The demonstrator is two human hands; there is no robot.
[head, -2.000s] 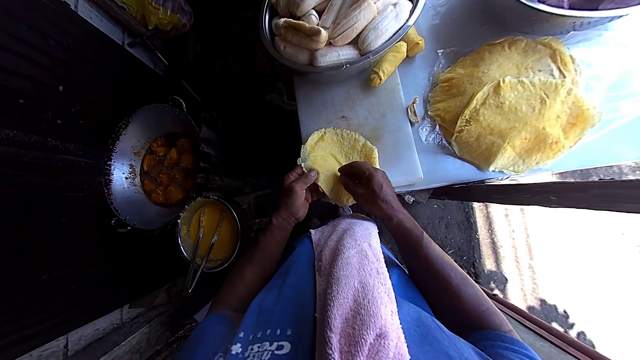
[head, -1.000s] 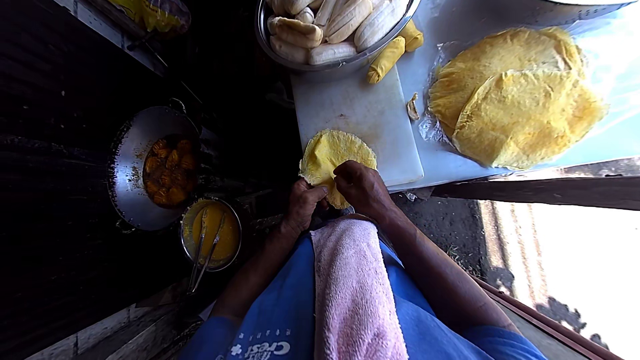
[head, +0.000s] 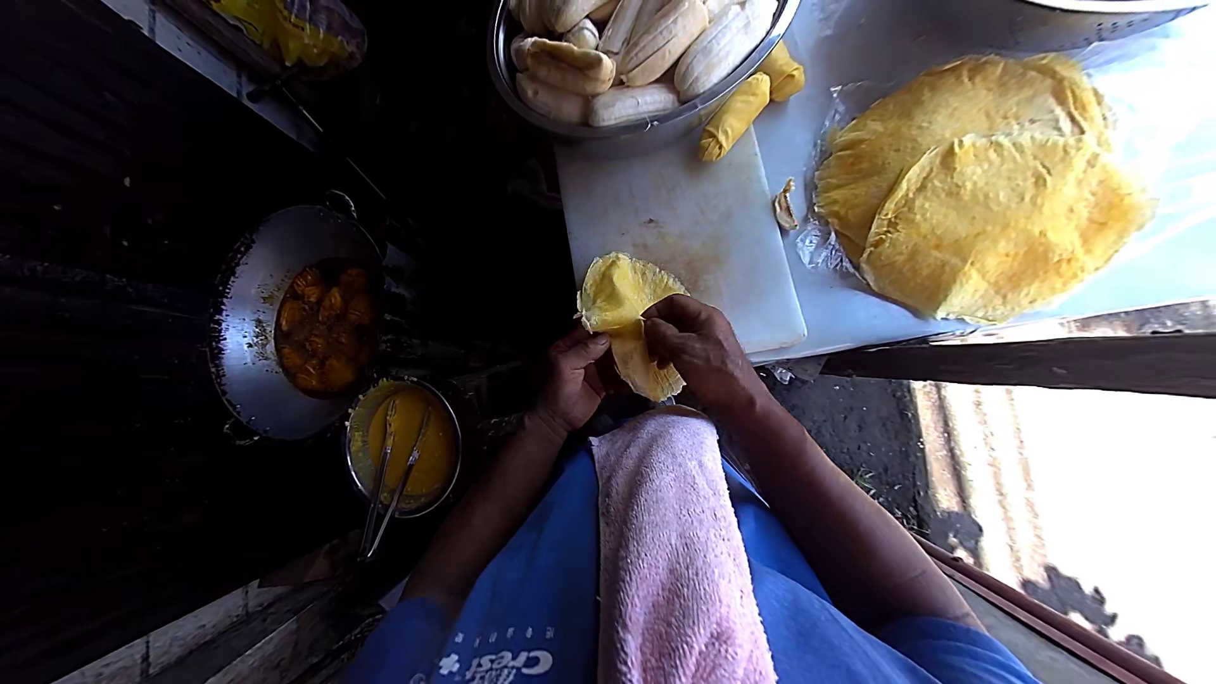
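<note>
A thin yellow sheet of food (head: pixel 622 294), perhaps jackfruit or a wrapper, is held up in front of my chest at the near edge of the white cutting board (head: pixel 684 228). My left hand (head: pixel 575 375) pinches its left side between thumb and fingers. The fingers of my right hand (head: pixel 698 347) grip its right side, and the sheet is creased and partly folded between the two hands. Wide yellow sheets (head: pixel 1007 209) lie stacked on plastic film to the right. Peeled bananas (head: pixel 665 43) fill a metal bowl (head: pixel 632 128) beyond the board. Two yellow rolls (head: pixel 736 116) lie beside that bowl.
On the left, a wok (head: pixel 252 332) holds browned pieces in dark oil. Near it stands a pot (head: pixel 454 446) of yellow batter with metal tongs (head: pixel 404 480). A banana scrap (head: pixel 786 204) lies right of the board. Another metal container (head: pixel 1092 24) is at the upper right.
The yellow sheet was spread out rounder two seconds ago; it is now creased and narrowed in the middle between my hands. My left hand has moved slightly away from my right.
</note>
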